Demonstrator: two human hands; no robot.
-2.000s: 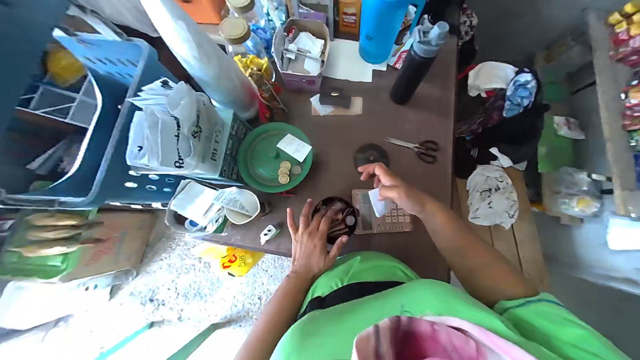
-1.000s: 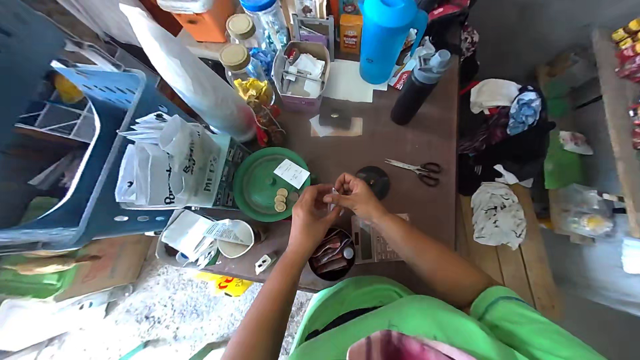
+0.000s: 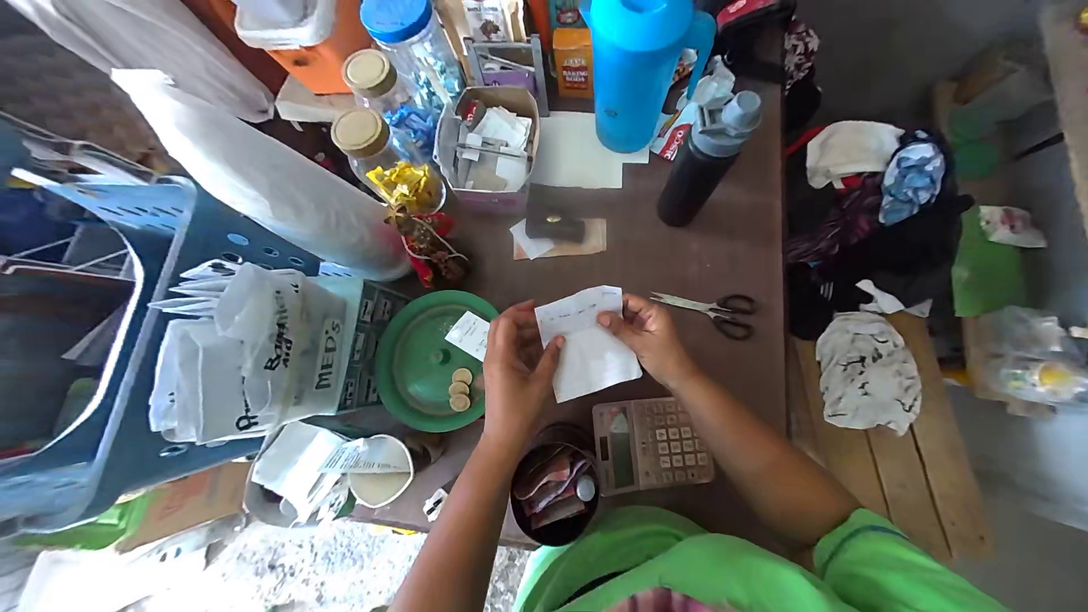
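Observation:
A creased white paper slip (image 3: 589, 344) with handwriting is spread between my two hands over the brown table. My left hand (image 3: 520, 374) pinches its left edge, and my right hand (image 3: 650, 340) grips its right edge. Left of my left hand lies a green plastic lid (image 3: 416, 357) carrying several coins (image 3: 460, 389) and a small paper (image 3: 467, 335). Below the slip is a calculator (image 3: 653, 446), beside a round dark container (image 3: 554, 484) holding what look like banknotes. Scissors (image 3: 710, 312) rest just right of my right hand, blades pointing left.
A black bottle (image 3: 701, 166), a blue pitcher (image 3: 642, 72) and a cardboard box of small items (image 3: 490, 144) stand at the back. Left are a blue plastic crate (image 3: 161, 340), plastic bags with writing (image 3: 255, 348) and glass jars (image 3: 389, 161). Clothes (image 3: 867, 200) lie to the right.
My left hand has left the round container and my right hand the calculator area. Both came together over the table, and the paper slip is now spread open between them.

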